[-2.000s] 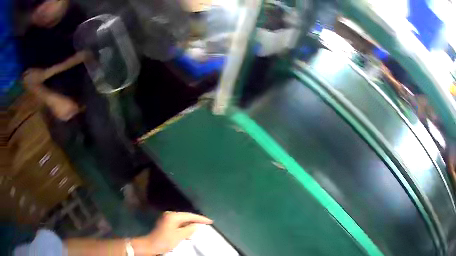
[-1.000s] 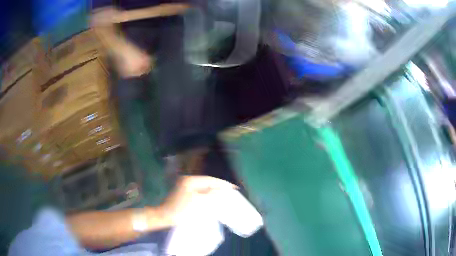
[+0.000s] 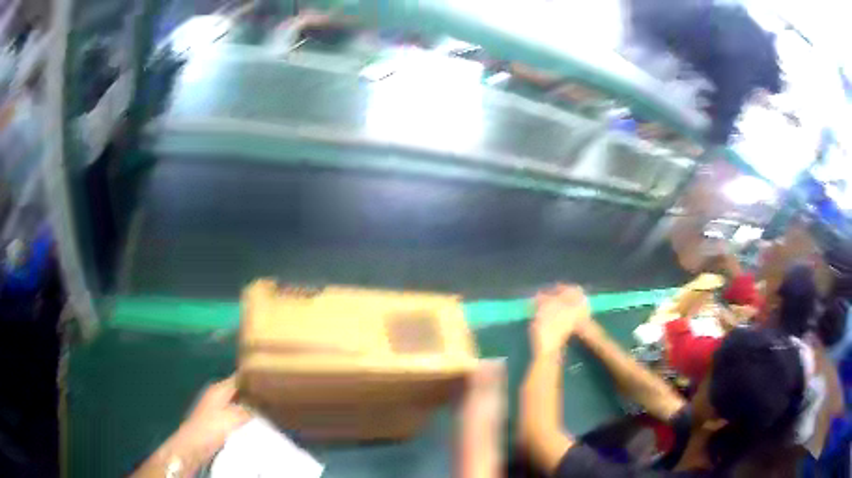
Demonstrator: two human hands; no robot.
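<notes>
A closed brown carton [image 3: 355, 350] is in front of me over the green workbench, blurred, with a dark square mark on its upper face. My left hand [image 3: 210, 420] is at its lower left corner and holds white label sheets [image 3: 266, 453]. My right hand [image 3: 481, 411] is pressed against its right end, strongly blurred, with fingers not distinct. Whether the carton touches the bench cannot be told.
The workbench [image 3: 121, 392] has a light green edge strip [image 3: 173, 313]. A dark conveyor [image 3: 374, 224] runs behind it. A neighbouring worker's hands [image 3: 558, 317] are together at the right of the carton. Other people are further right.
The view has swung right from the stacked cartons and fan to the bench. The carton, my right hand and the neighbour have come into view. My left hand still has the white sheets.
</notes>
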